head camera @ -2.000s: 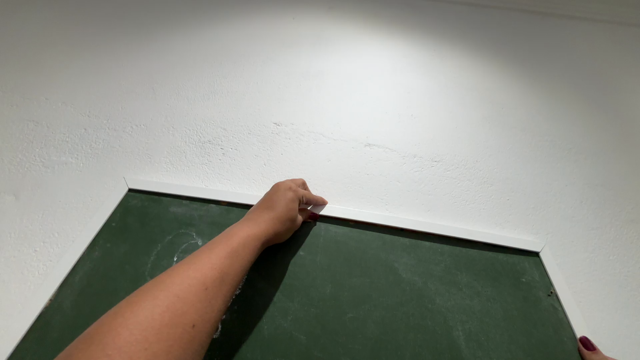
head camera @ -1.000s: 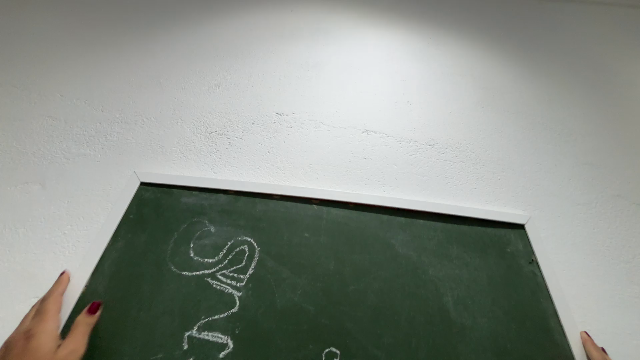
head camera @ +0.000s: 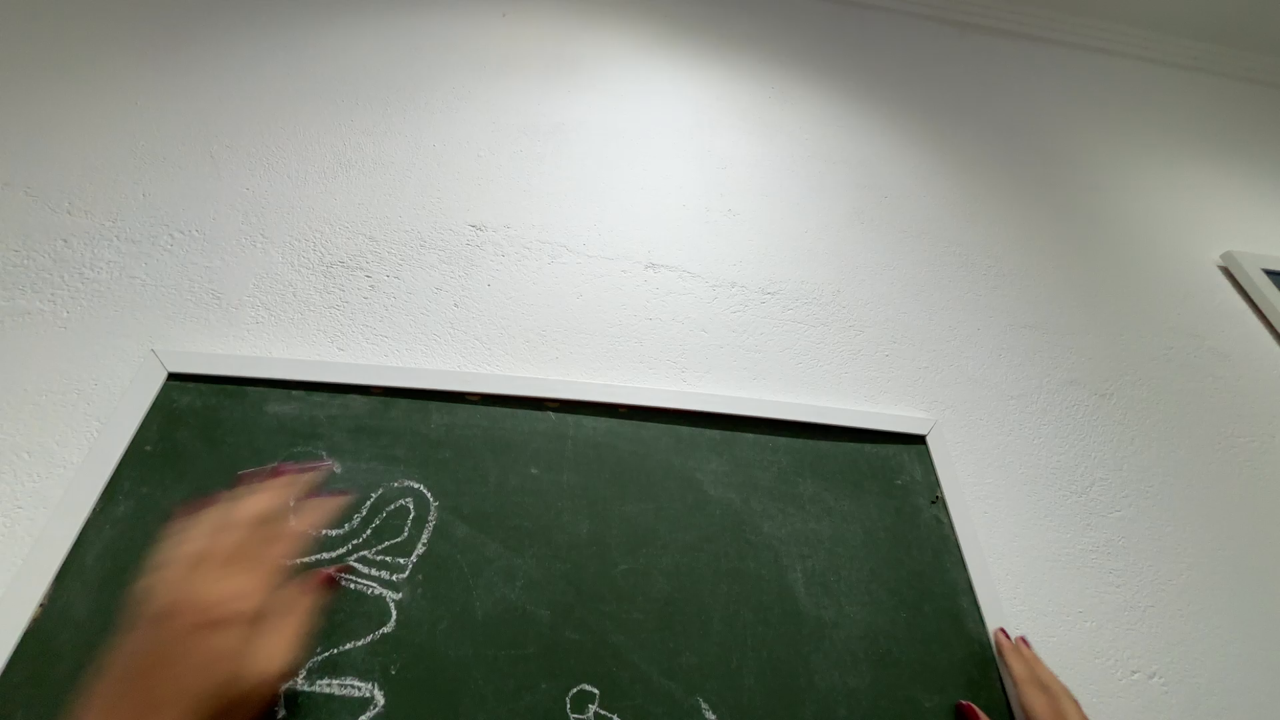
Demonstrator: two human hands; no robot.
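Observation:
A green chalkboard [head camera: 680,540] in a white frame [head camera: 560,390] stands against the wall, with white chalk drawing [head camera: 425,520] on its left part. Blurred, my left hand [head camera: 225,590] is in front of the board's upper left area, fingers apart and nothing seen in it; whether it touches the surface cannot be told. At the lower right, my right hand [head camera: 1030,675] grips the right side of the frame, thumb on the board side and fingers outside; most of this hand is out of view. A dark gap shows under the frame's top strip.
Rough white plaster wall [head camera: 640,200] surrounds the board above and at both sides. Part of another white-framed item [head camera: 1250,285] hangs at the right edge. A ceiling moulding [head camera: 1100,40] runs along the top right.
My left hand was on the top frame strip, then at the board's left edge, and is now in front of the chalk drawing. My right hand remains at the right edge.

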